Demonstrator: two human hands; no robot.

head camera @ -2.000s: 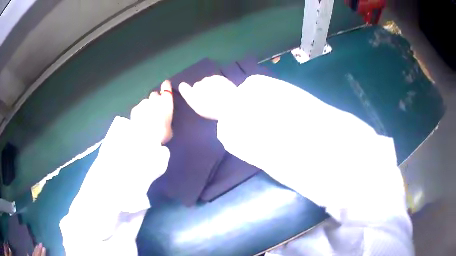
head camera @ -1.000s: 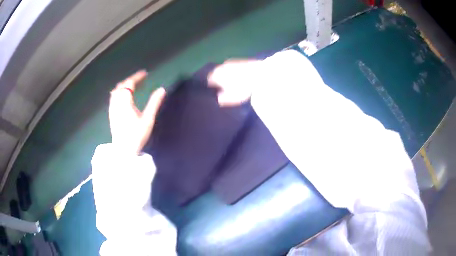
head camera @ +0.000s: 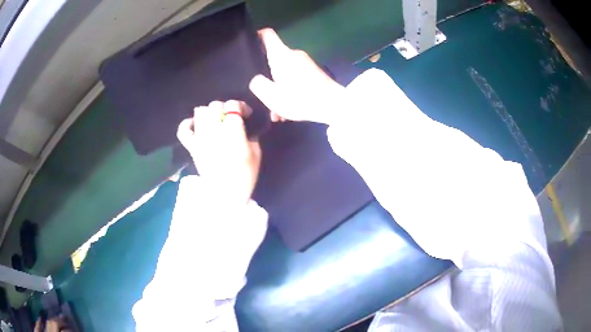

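Observation:
A black card box blank [head camera: 188, 74] is held up at a tilt over the green strip, with a raised edge along its far side. My left hand [head camera: 223, 133], with a thin red band on a finger, presses its fingertips on the blank's near edge. My right hand [head camera: 295, 84] grips the blank's right end between thumb and fingers. A pile of blanks [head camera: 314, 188] lies flat on the blue-green table below my hands, partly hidden by my hands and right sleeve.
The dark green strip [head camera: 97, 175] runs behind the table [head camera: 518, 130], with a pale guard beyond. A white perforated post [head camera: 420, 26] is bolted at the far edge. Another person's hand [head camera: 55, 323] and dark pieces show at the lower left.
A blank has come up off the pile and moved left and away over the green strip. My left hand has closed in from the left onto it. My right hand now grips its right end.

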